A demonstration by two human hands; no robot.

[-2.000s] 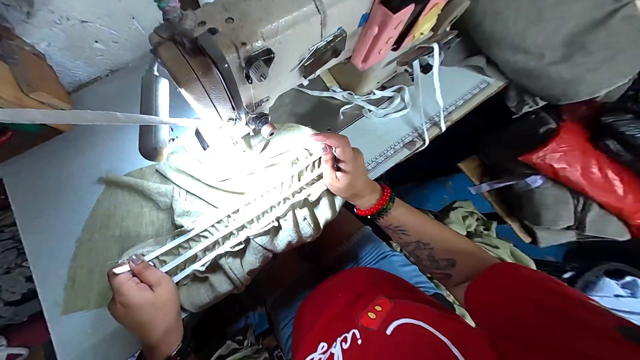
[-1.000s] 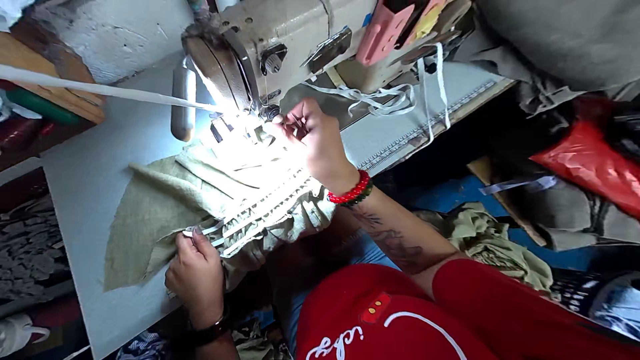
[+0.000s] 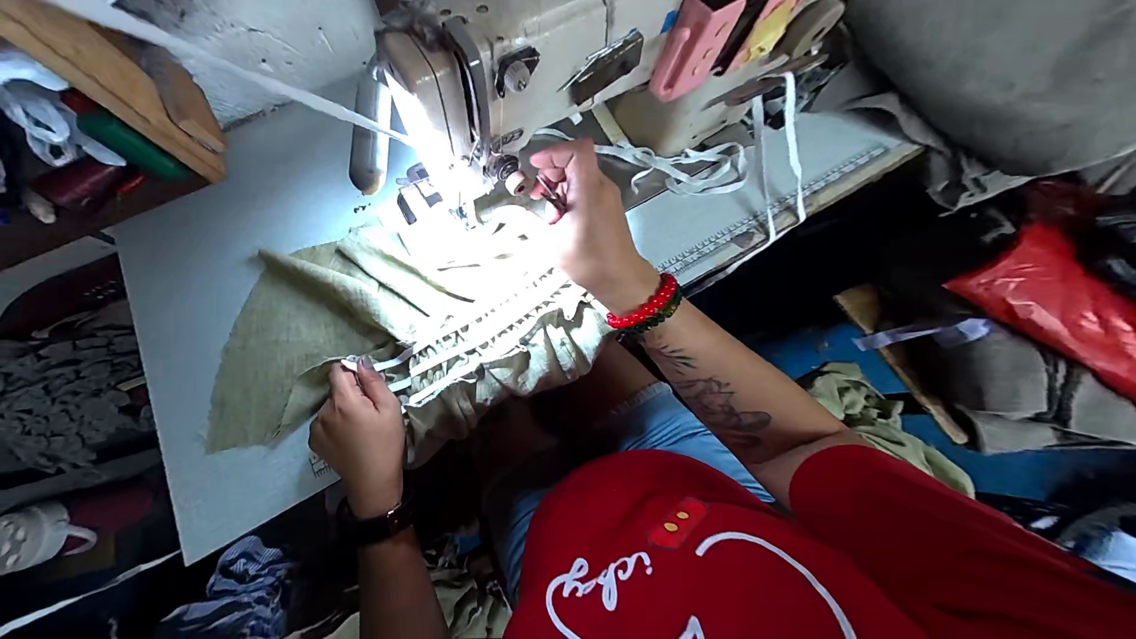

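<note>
Gathered light green fabric (image 3: pixel 328 311) lies on the sewing machine table under the head of the sewing machine (image 3: pixel 444 98), where a bright lamp washes out the needle area. My left hand (image 3: pixel 359 430) pinches the ends of narrow white elastic strips (image 3: pixel 435 355) at the gathered part's left end. My right hand (image 3: pixel 590 222) is raised beside the machine head, right of the needle area, with its fingers curled round a small dark metal tool (image 3: pixel 552 197), perhaps thread snips. The fabric passes below this hand's wrist, which wears red and dark beads.
White tape (image 3: pixel 266 84) runs from the upper left to the machine. More loose white tape (image 3: pixel 701 169) lies behind my right hand. A wooden shelf (image 3: pixel 115 80) stands at the left. A ruler strip (image 3: pixel 754 231) follows the table edge. A red plastic bag (image 3: pixel 1056 293) is at the right.
My right hand has left the gathered fabric and risen to the machine head, where it now holds the dark tool. The elastic strips were stretched taut between both hands; the gathered part now spans less.
</note>
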